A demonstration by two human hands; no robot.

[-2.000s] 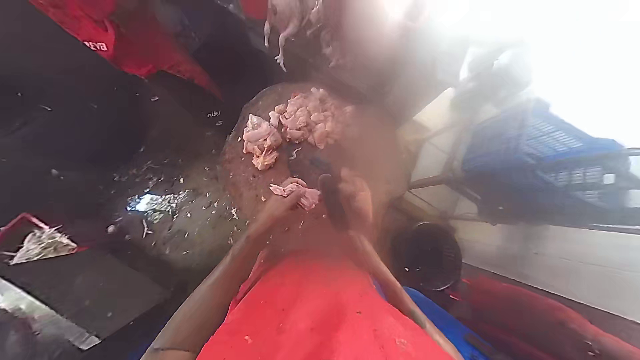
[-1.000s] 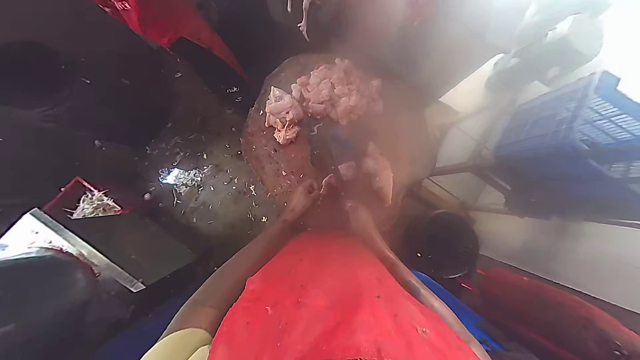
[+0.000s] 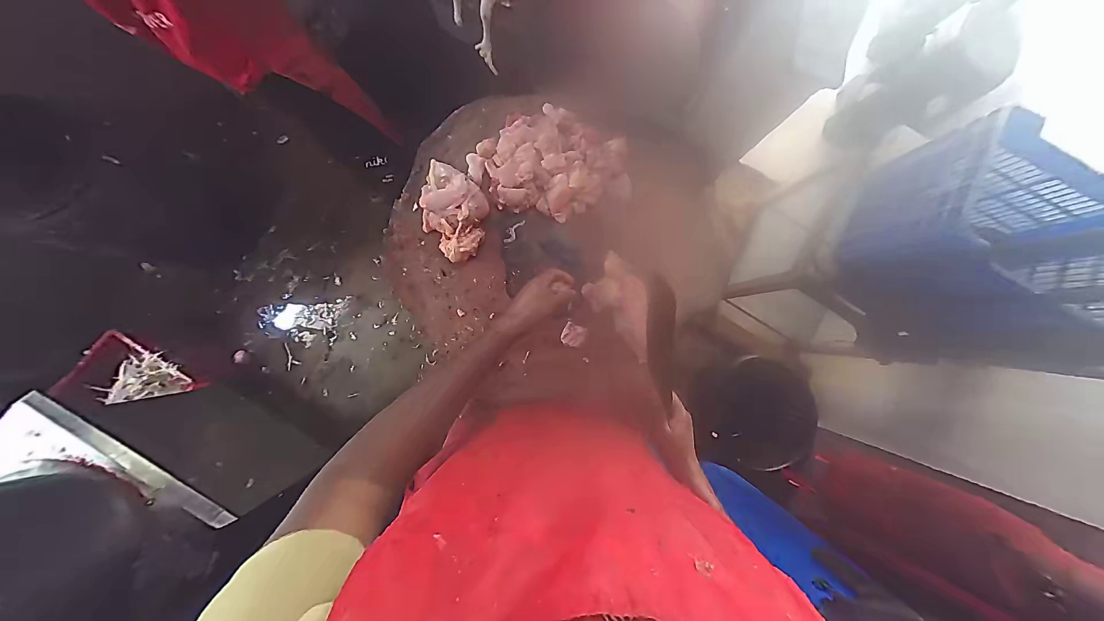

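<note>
A round wooden chopping block [image 3: 431, 302] stands in front of me. On its far side lies a heap of raw chicken pieces [image 3: 552, 164], with a smaller cluster of chicken [image 3: 453, 207] left of it. My left hand [image 3: 548, 293] is curled over the block's middle, close beside my right hand [image 3: 617, 289], which is hazy. What either one holds is too blurred to tell. Between and beyond them sits a dark flat patch [image 3: 539, 250], its nature unclear. One small piece of meat [image 3: 573, 334] shows just below my hands.
A blue plastic crate [image 3: 1026, 198] is at the right, above a dark round container [image 3: 755, 414]. At the lower left stands a red-edged tray [image 3: 86, 358] with pale scraps [image 3: 147, 378]. Red cloth [image 3: 233, 43] hangs at the upper left. Pale poultry legs [image 3: 486, 39] show at the top.
The piece of meat at my left hand two seconds ago no longer shows there. A larger pale piece seen right of my hands one second ago is not plainly visible now.
</note>
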